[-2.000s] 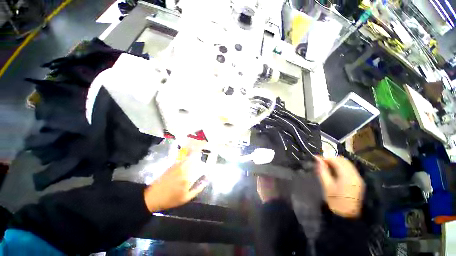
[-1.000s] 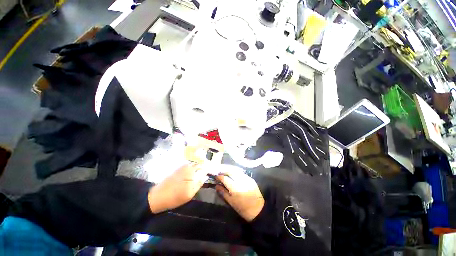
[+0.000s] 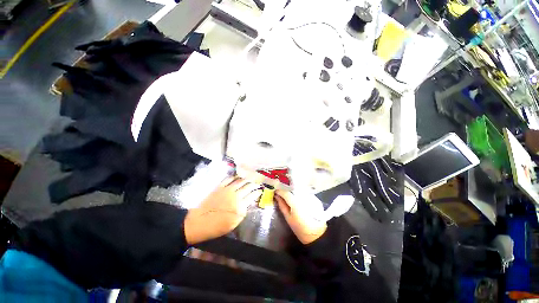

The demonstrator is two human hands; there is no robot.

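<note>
The big white sewing machine [image 3: 295, 112] stands in the centre, overexposed, with dark round holes and a red marking low on its front. A small yellow piece [image 3: 266, 197] shows under the marking. My left hand [image 3: 218, 212] lies flat-fingered on the glaring metal plate [image 3: 260, 228], its fingertips just left of the yellow piece. My right hand [image 3: 301, 216] is at the right of the yellow piece, fingers bent and touching or close to it. Glare and the fingers hide whether either hand holds a piece.
A large heap of black strips [image 3: 118, 118] lies left of the machine. Black pieces with white lines [image 3: 378, 186] lie to its right, beside a tablet-like screen [image 3: 442, 163]. A dark spool [image 3: 360, 19] is on top. Beyond the screen are a cardboard box [image 3: 458, 198] and a green crate [image 3: 486, 139].
My right hand has come from the striped pieces at the right to the front of the machine beside my left hand. The yellow piece now shows between my hands. The view has shifted.
</note>
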